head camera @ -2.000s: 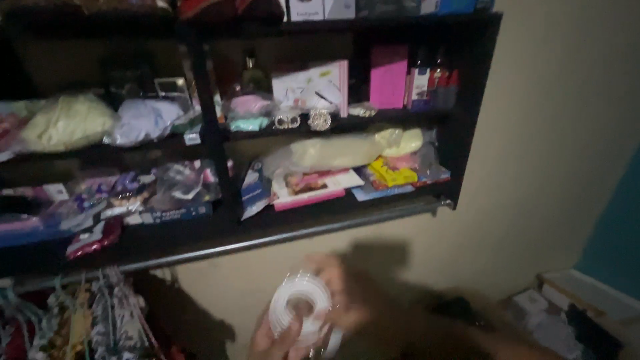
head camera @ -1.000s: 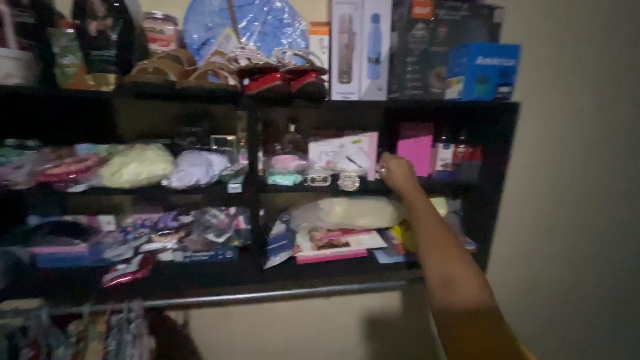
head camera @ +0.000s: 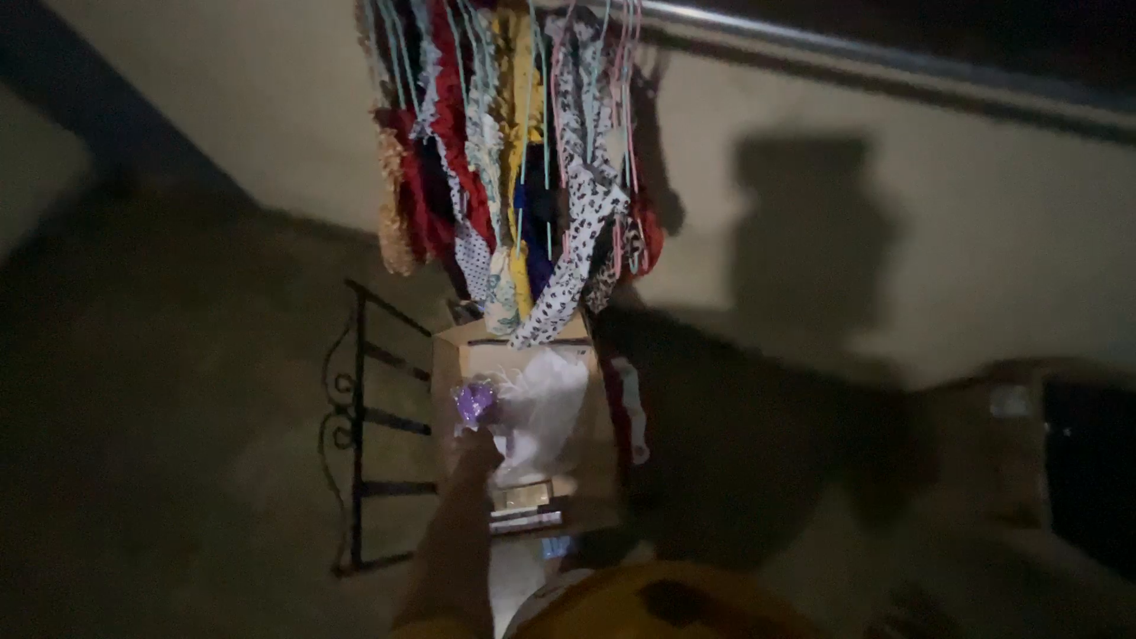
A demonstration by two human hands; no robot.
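My left hand (head camera: 479,450) reaches in from the lower left over an open cardboard box (head camera: 451,377). Its fingers meet the lower edge of a shiny purple plastic-wrapped item (head camera: 475,404); dark and blur hide whether they close on it. Right beside it in the box lies a whitish translucent plastic bag (head camera: 546,413). Small boxes or books (head camera: 524,506) are at the box's near end. Clothes on hangers (head camera: 572,240), one a white piece with black spots, hang down over the far edge of the box. My right hand is out of view.
A metal clothes rail (head camera: 754,27) runs along the top under a dark shelf. A black wrought-iron frame (head camera: 359,426) stands left of the box. A dark object (head camera: 1092,457) is at the far right. My yellow garment (head camera: 657,603) shows at the bottom.
The view has swung down from the shelves to the box. My right hand, at the middle shelf a second ago, has left the view; my left hand now shows at the box.
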